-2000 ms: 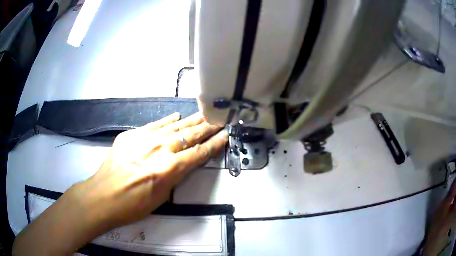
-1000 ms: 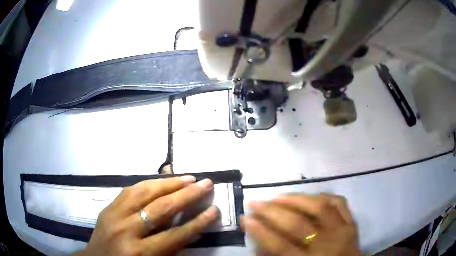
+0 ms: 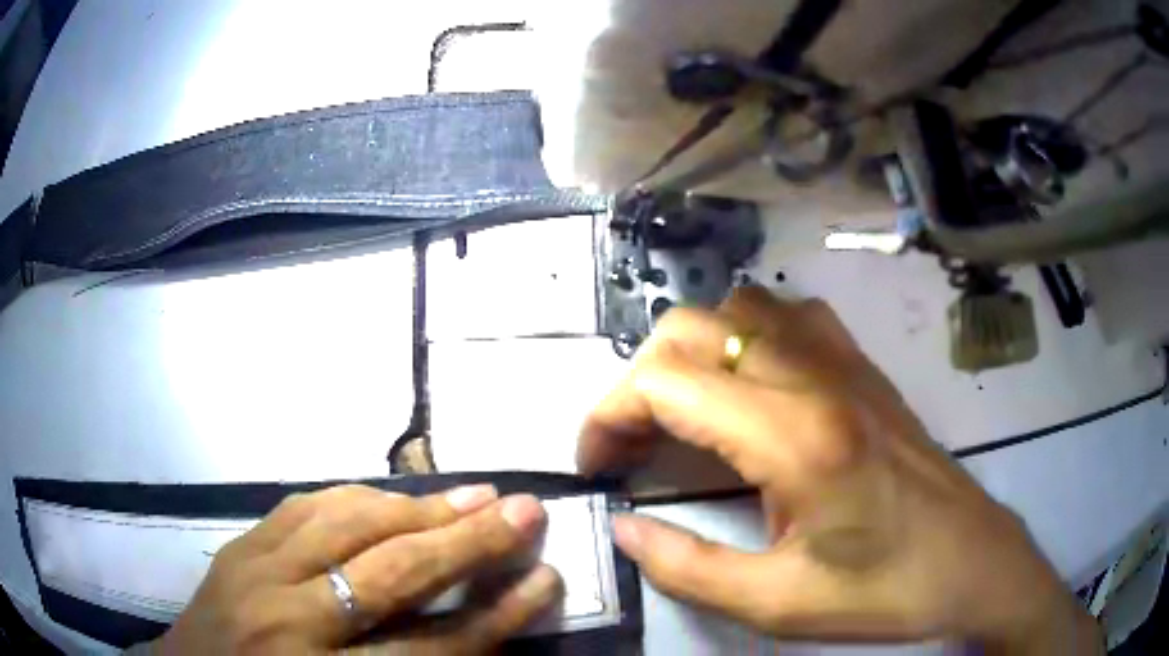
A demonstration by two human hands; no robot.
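The white template [image 3: 116, 551] lies on a black fabric strip [image 3: 77, 618] at the table's front left, with a black border showing round it. My left hand [image 3: 372, 564] rests flat on the template, fingers pointing right; a silver ring shows. My right hand [image 3: 808, 474] is at the strip's right end, thumb beside the template's corner and fingers curled above the strip's top edge. Whether it pinches the fabric cannot be told. A dark grey band [image 3: 308, 160] lies behind, its front edge gaping and its right end reaching the presser foot [image 3: 628, 244].
The cream sewing machine head [image 3: 641, 115] overhangs the upper right. The metal needle plate [image 3: 622, 301] lies beneath it. A brass-coloured knob [image 3: 994, 331] stands right of the needle. A slim black tool [image 3: 1061, 292] lies behind the knob, partly hidden.
My left hand has come off the grey band onto the template. My right hand has come into view, then moved to the strip's top right corner. The view has shifted closer to the machine.
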